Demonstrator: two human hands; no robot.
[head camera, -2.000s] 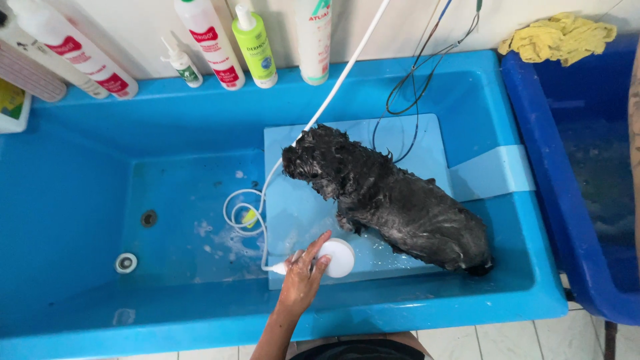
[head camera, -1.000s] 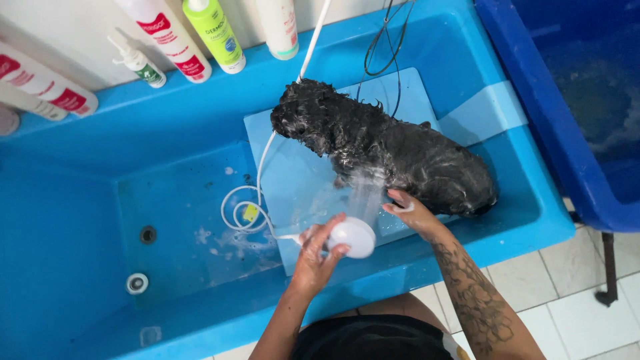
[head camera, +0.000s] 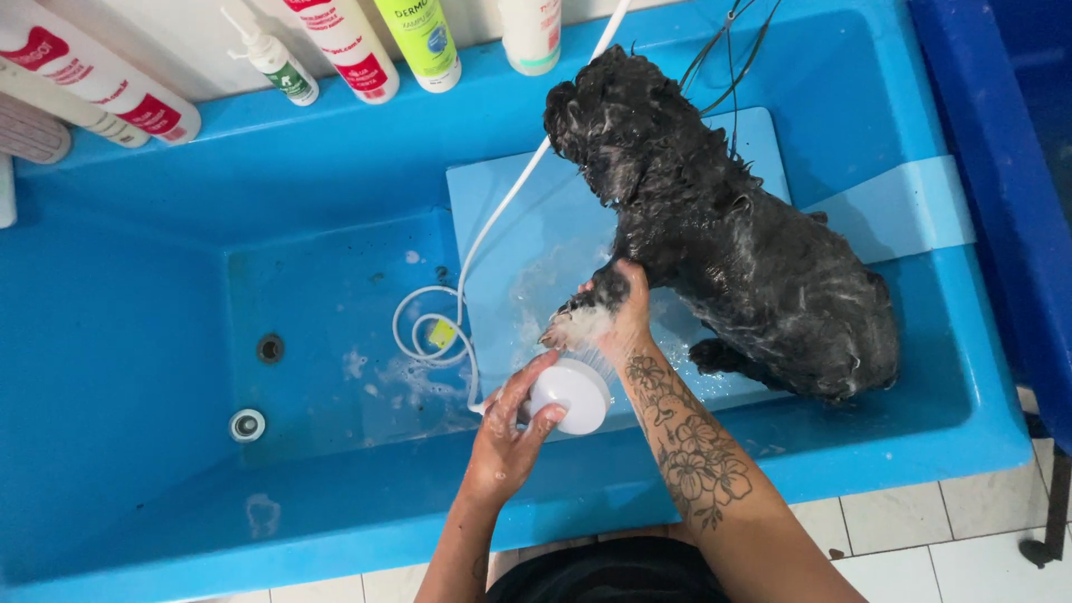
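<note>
A wet black dog (head camera: 754, 260) stands on a light blue board inside a blue tub, its head toward the wall. My right hand (head camera: 632, 314) holds one of its front legs, the paw (head camera: 569, 325) raised and partly covered in white lather. Below the paw, my left hand (head camera: 515, 419) grips a round white shower head (head camera: 572, 396), and water sprays from it toward the paw and my right hand. A thin white hose (head camera: 501, 205) runs from the shower head in loops and up past the dog's head.
Several bottles, among them a green shampoo bottle (head camera: 421, 42), line the back rim of the blue tub (head camera: 126, 293). A drain (head camera: 270, 347) and a white fitting (head camera: 247, 425) are at the left. Dark cords (head camera: 733, 67) hang behind the dog; a darker blue tub (head camera: 980, 167) adjoins at the right.
My right hand, out of view two seconds ago and beside the dog's flank one second ago, now holds its front leg. My left hand keeps hold of the shower head. The view has moved closer.
</note>
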